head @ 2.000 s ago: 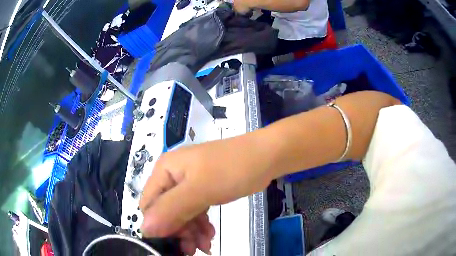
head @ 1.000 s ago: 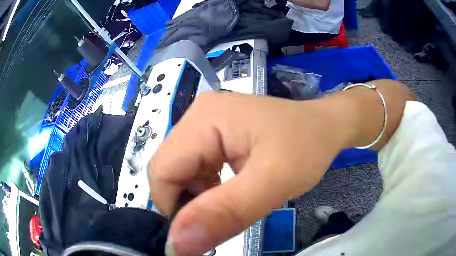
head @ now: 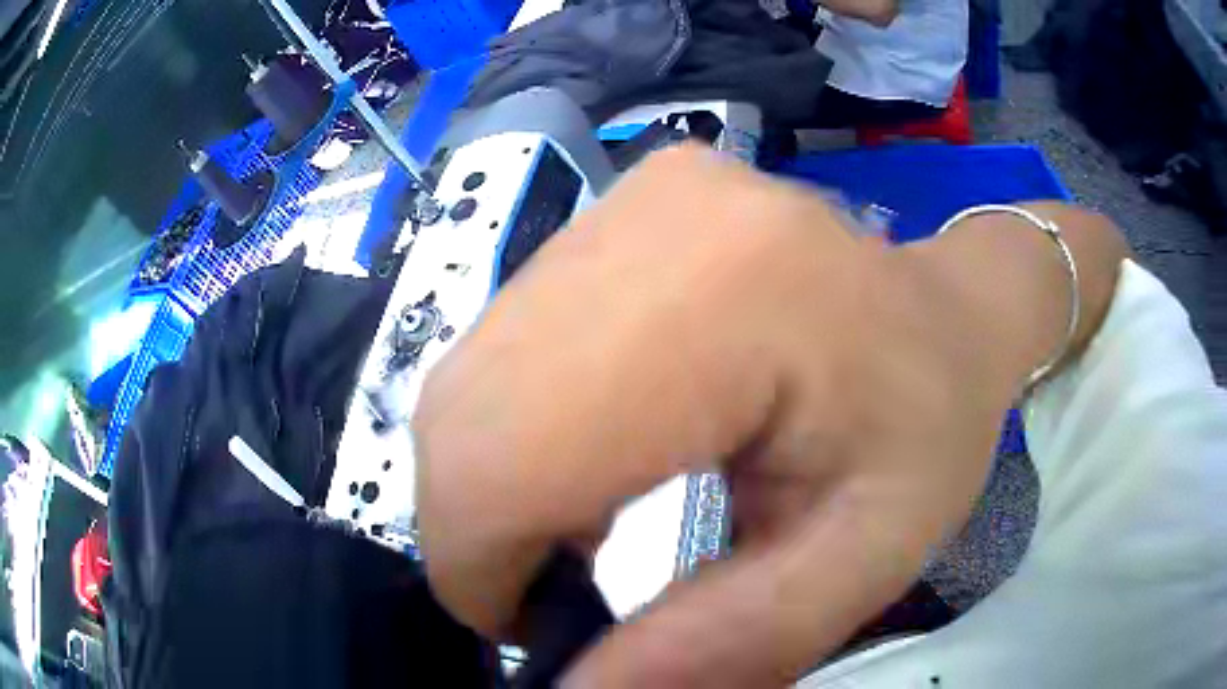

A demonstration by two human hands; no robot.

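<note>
My right hand [head: 700,364], large and close to the camera, reaches in from the right and covers the middle. Its thumb and fingers pinch a fold of dark cloth [head: 563,612] near the bottom edge. A dark garment [head: 222,431] is bunched along the left side of the white sewing machine head [head: 437,283]. The needle end and the work under it are hidden by cloth and my hand. My left hand is not in view.
Thread cones [head: 226,186] stand behind the machine at upper left, by a blue mesh crate [head: 141,337]. Dark garments [head: 592,61] lie on the table beyond. A blue bin [head: 942,175] is at the right. A person in white [head: 908,54] sits by a red stool [head: 928,121].
My right hand has risen from the needle end towards the camera and right, drawing up dark cloth. The machine and surroundings have shifted slightly up and right in view.
</note>
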